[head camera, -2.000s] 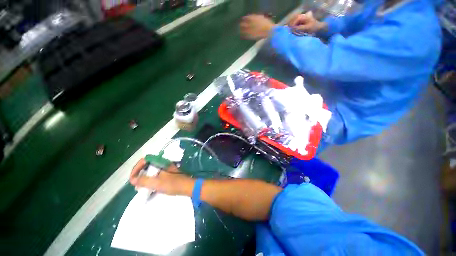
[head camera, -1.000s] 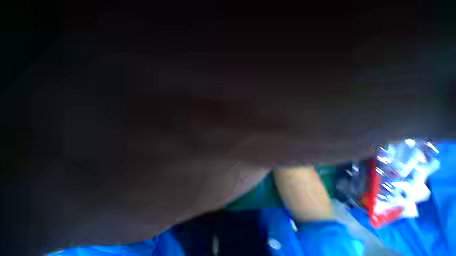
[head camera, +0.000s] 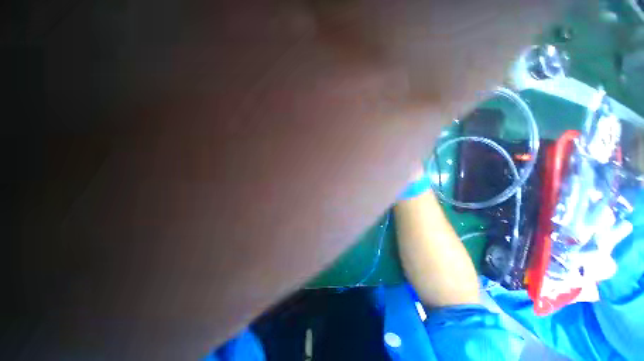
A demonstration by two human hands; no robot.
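Observation:
A large, dark, blurred skin-toned shape, which looks like my left hand (head camera: 282, 176) very close to the camera, covers the left and middle of the view. Its fingers cannot be made out. My right forearm reaches up from the bottom with a bright blue wrist band (head camera: 415, 188). Only a sliver of my right hand (head camera: 418, 171) shows above the band; the rest is hidden behind the blurred shape, with anything it may hold. A clear air hose (head camera: 529, 120) loops to the right of the wrist.
A black box (head camera: 476, 176) with a small red light stands under the hose loops. A red tray (head camera: 542, 261) with shiny bags and white cloths lies at the right. A bottle (head camera: 545, 62) stands near the white strip (head camera: 575, 92). Another person's blue sleeve shows at the right edge.
Two seconds ago my right hand held a white syringe over white paper in plain view. The blurred shape then came across the camera; since one second ago, more of the bench's right side shows.

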